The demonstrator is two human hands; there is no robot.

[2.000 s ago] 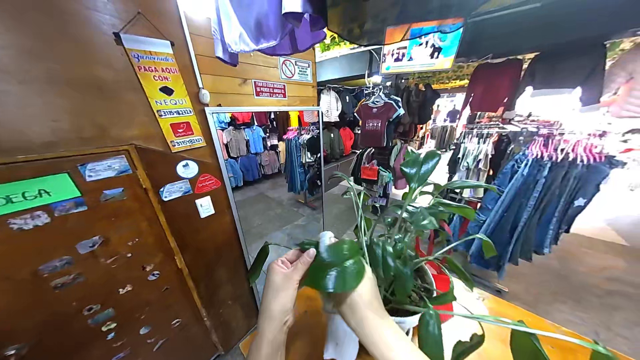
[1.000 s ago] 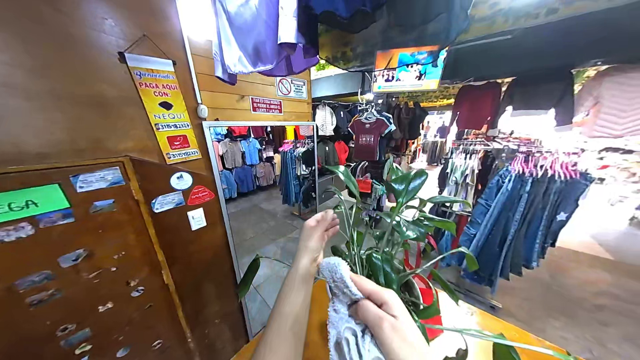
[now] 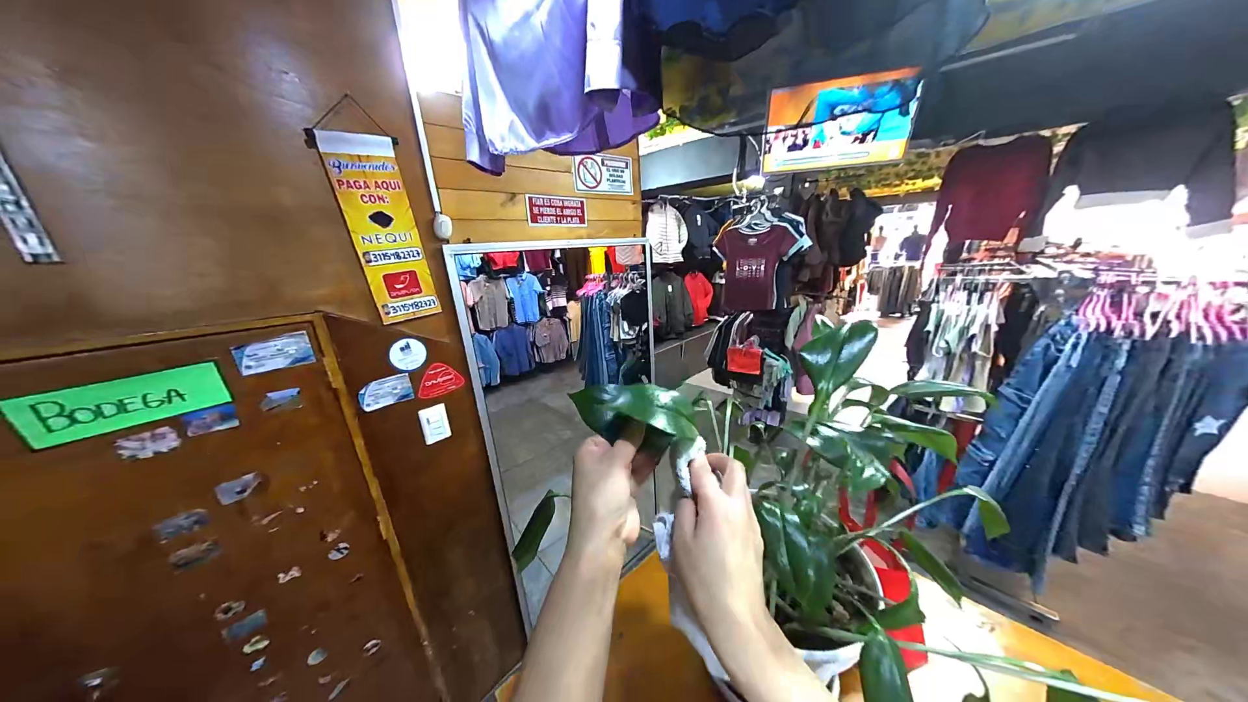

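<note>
A broad green leaf (image 3: 639, 409) of the potted plant (image 3: 829, 468) is pinched from below between the thumb and fingers of my left hand (image 3: 606, 487). Beside it, my right hand (image 3: 720, 531) grips a white cloth (image 3: 690, 468), whose top reaches the leaf's right edge. The rest of the cloth hangs under my right wrist. The plant stands to the right of my hands in a white pot (image 3: 829, 658) with a red ribbon bow (image 3: 892, 575) on it.
Under the pot is a wooden tabletop (image 3: 1033, 653). A tall mirror (image 3: 546, 419) leans behind my hands, beside a brown wooden door (image 3: 195, 546). Jeans (image 3: 1092, 448) hang on a rack at the right. One more leaf (image 3: 534, 531) sticks out left of my forearms.
One second ago my left hand was raised without a leaf and the cloth hung more spread from my right hand. Now my left hand holds a leaf, with the cloth up against it.
</note>
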